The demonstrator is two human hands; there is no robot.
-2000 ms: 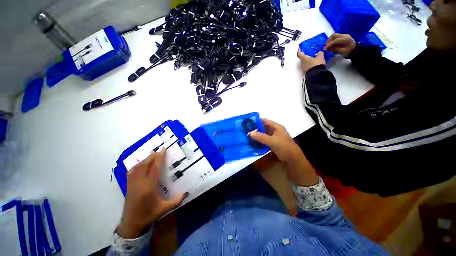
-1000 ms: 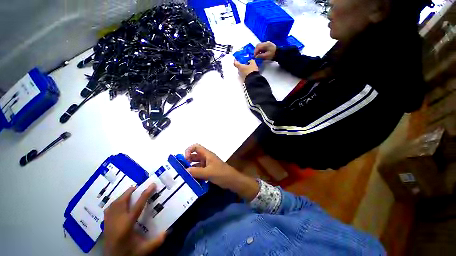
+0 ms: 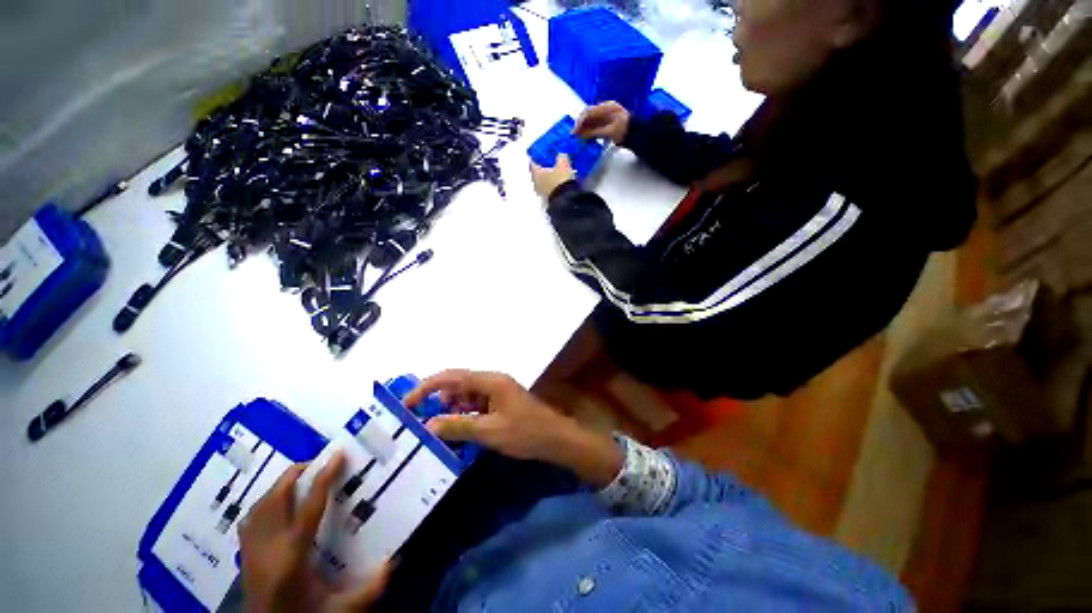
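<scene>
A retail box (image 3: 389,479) with a white printed face and blue edges is held tilted at the table's front edge. My left hand (image 3: 293,539) grips it at its lower left, fingers over the printed face. My right hand (image 3: 497,419) is at its upper right end, fingers on a blue tray (image 3: 417,395) that shows only in part behind the box's open end. How far the tray is inside is hidden. The flat stack of retail boxes (image 3: 216,503) lies on the table just left of the held box.
A large black cable pile (image 3: 341,156) lies at the back centre. A single loose cable (image 3: 84,398) lies at the left. A second box stack (image 3: 48,275) is at the far left. A co-worker's sleeve (image 3: 611,263) and blue tray stack (image 3: 602,54) are at the right. A carton (image 3: 976,377) is on the floor.
The left hand has moved from the stack and now holds a box. The blue tray has gone from flat on the table to the box's end. The view has swung right.
</scene>
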